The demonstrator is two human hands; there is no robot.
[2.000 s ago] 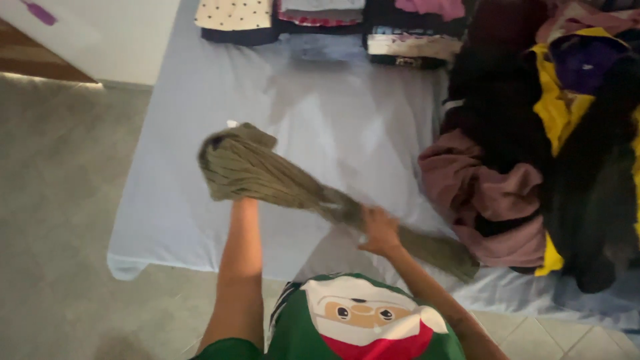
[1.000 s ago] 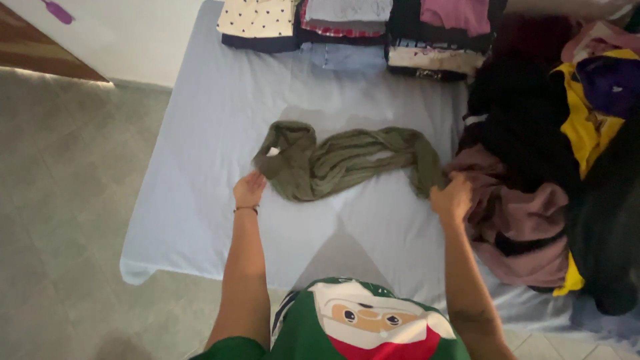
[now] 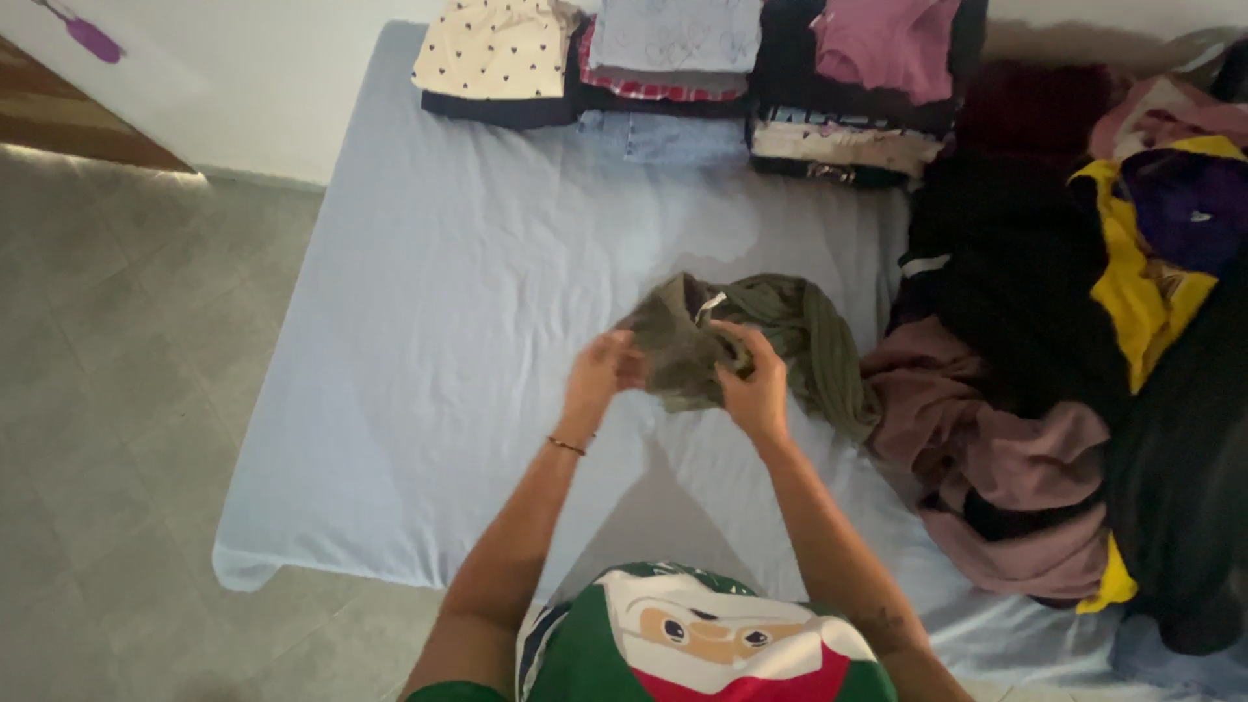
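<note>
An olive green knit garment (image 3: 809, 331) lies bunched on the light blue bed sheet (image 3: 390, 361), with a small white tag at its opening. My left hand (image 3: 606, 375) grips the garment's left edge, the fingers slightly blurred. On the other side of the opening, my right hand (image 3: 753, 380) pinches the fabric between thumb and fingers, just below the tag. The rest of the garment curves away to the right of my right hand, down to a mauve garment (image 3: 1033, 448).
Folded clothes stand in stacks along the far edge: a cream heart-print one (image 3: 497, 49), light grey cloth (image 3: 675, 37) and a pink top (image 3: 887, 49). A loose heap of black, yellow (image 3: 1121, 283) and purple clothing covers the right side. Tiled floor (image 3: 107, 390) lies left of the bed.
My right hand has moved left, from the garment's far right end to its opening near the tag. My hands are now close together, and the garment is more bunched than when it lay stretched out.
</note>
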